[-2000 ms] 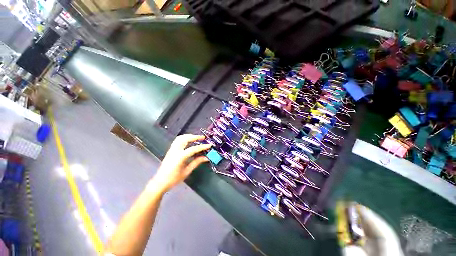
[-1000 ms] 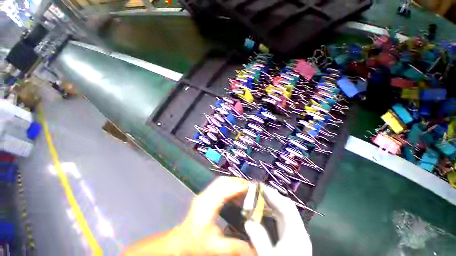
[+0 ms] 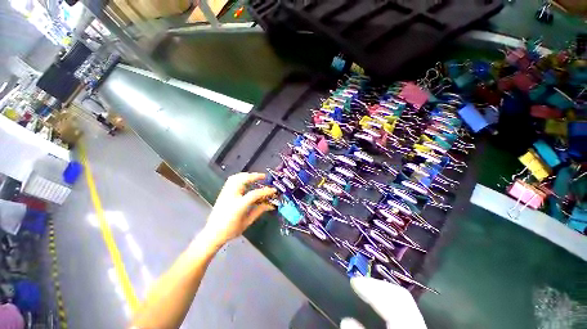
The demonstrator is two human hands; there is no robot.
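A black tray (image 3: 248, 144) holds packed rows of dark units clamped with coloured binder clips, their wire handles sticking out. My bare left hand (image 3: 241, 205) is at the tray's left edge, fingertips among wire handles beside a teal clip (image 3: 290, 212); whether it grips a unit is hidden. My right hand (image 3: 389, 305), in a white glove, is cut off by the bottom edge and blurred. It is just below a blue clip (image 3: 358, 265) at the tray's front corner; whether it holds anything cannot be told.
A loose pile of multicoloured clips (image 3: 547, 115) lies at the right behind a white strip (image 3: 524, 215). Ribbed black trays (image 3: 386, 26) stand tilted behind the filled tray. The green bench (image 3: 154, 112) runs to the upper left, beside a grey floor with a yellow line (image 3: 96, 222).
One second ago both hands were together in front of the tray around a dark piece with a yellowish clip. They have parted: left to the tray's left edge, right slightly lower right.
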